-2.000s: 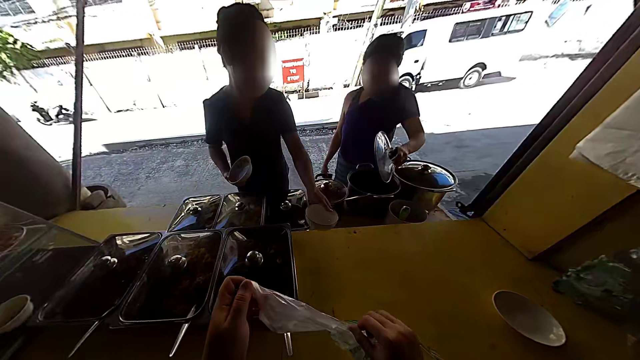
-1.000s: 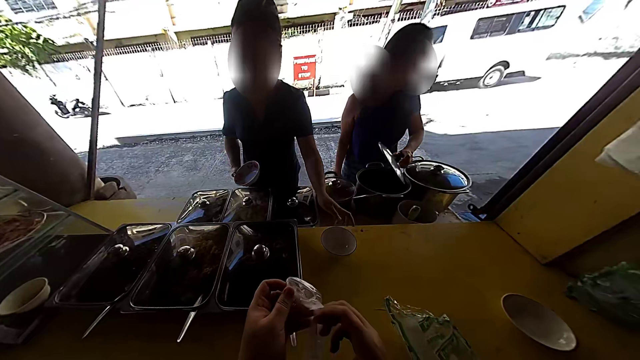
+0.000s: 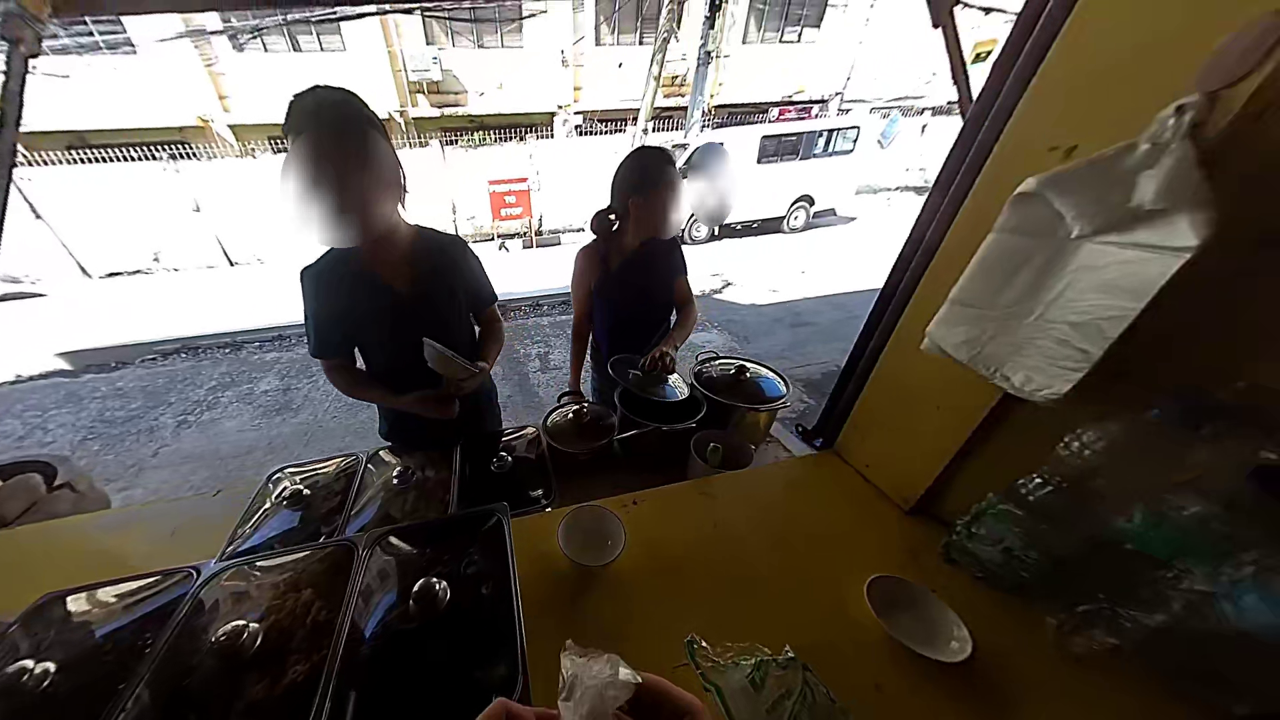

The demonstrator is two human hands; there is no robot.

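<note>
At the bottom edge of the head view, a crumpled clear plastic bag (image 3: 594, 680) is held between my two hands. Only the fingers of my left hand (image 3: 518, 710) show, at the bag's left. My right hand (image 3: 665, 697) closes on the bag from the right. Just right of it lies a plastic packet with green marks (image 3: 762, 682) on the yellow counter (image 3: 700, 570). Beyond the bag stands a small pale bowl (image 3: 591, 535); an oval pale bowl (image 3: 918, 617) sits farther right.
Lidded food trays (image 3: 430, 595) fill the left. Pots (image 3: 740, 385) stand at the counter's far edge. Across it, one person (image 3: 400, 320) holds a bowl and another person (image 3: 640, 280) holds a pot lid (image 3: 648, 378). White plastic bags (image 3: 1070, 270) hang at the right, above bagged items (image 3: 1000, 545).
The plastic went from stretched between my hands to bunched up. The small bowl has left the standing person's hand and rests on the counter. The view has swung right.
</note>
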